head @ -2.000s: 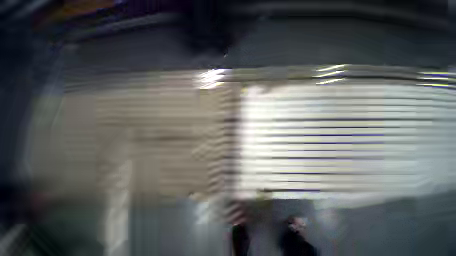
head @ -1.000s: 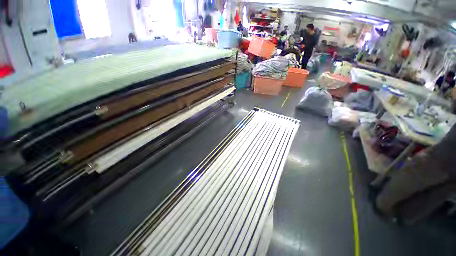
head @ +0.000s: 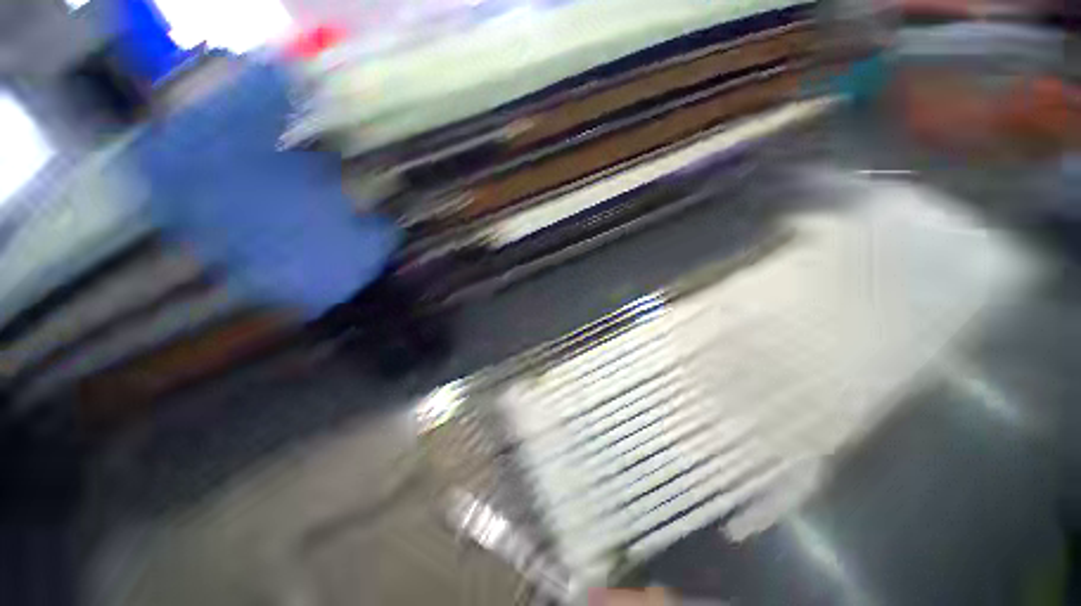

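The view is strongly blurred. White fabric coverings (head: 616, 450) lie in parallel rows with dark gaps on the low rack in front of me. A broad pale cloth or sheet (head: 854, 308) covers the rack's farther part. Beige fabric coverings (head: 296, 521) lie at the lower left. Shiny bare metal (head: 480, 515) shows between beige and white. A small blurred orange-pink patch touches the bottom edge right of centre. It may be part of my right hand, but its fingers cannot be made out. My left hand is not in view.
A stacked multi-level rack (head: 640, 130) with brown and white layers stands beyond the low rack. A blurred blue shape (head: 261, 189), perhaps a person's clothing, is at the upper left. Orange crates (head: 972, 107) are at the upper right. Grey floor (head: 948, 474) lies at the right.
The view has swung and tilted, so the low rack now runs from lower left to upper right. The pale sheet now lies over its far part. The blue shape shows much larger.
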